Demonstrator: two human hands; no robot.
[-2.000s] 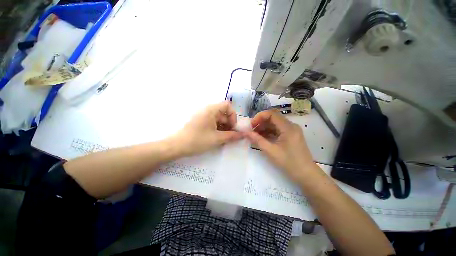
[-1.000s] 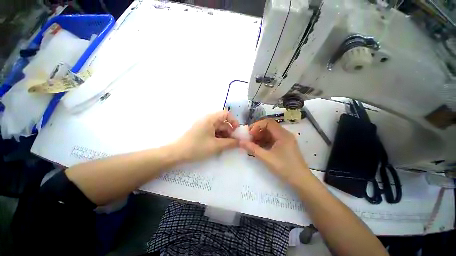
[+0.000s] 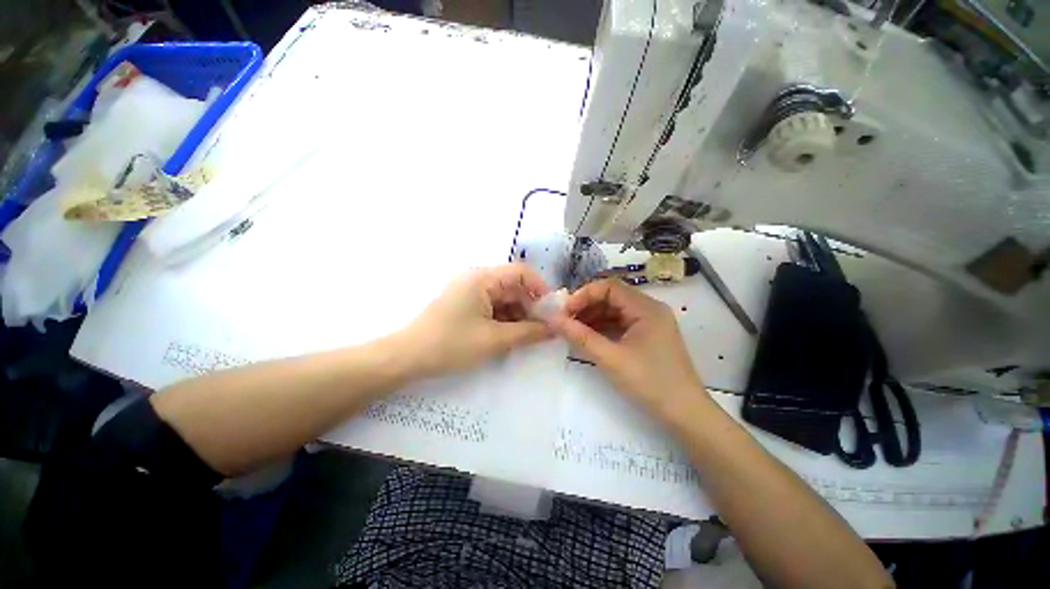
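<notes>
A sheer white fabric piece (image 3: 510, 497) hangs over the table's front edge above the checked lap; its upper end is pinched between both hands. My left hand (image 3: 478, 316) holds it from the left with thumb and fingers. My right hand (image 3: 628, 334) holds it from the right, the fingertips of both hands nearly touching. The hands are just in front of the presser foot (image 3: 579, 259) of the sewing machine (image 3: 702, 127). The fabric's middle part nearly vanishes against the white table, and its folds between the fingers are too small to make out.
A blue basket (image 3: 219, 109) with white work pieces (image 3: 138, 127) and a yellowish printed strip (image 3: 132, 205) is at left. A black flat item (image 3: 806, 357) lies over black-handled shears (image 3: 892, 426) at right. A thin grey rod (image 3: 725, 293) and small dark snips (image 3: 628, 274) lie behind the right hand.
The view has shifted, so the machine and basket appear slightly moved. Both hands stay together at the fabric, whose visible bunch between the fingertips looks smaller.
</notes>
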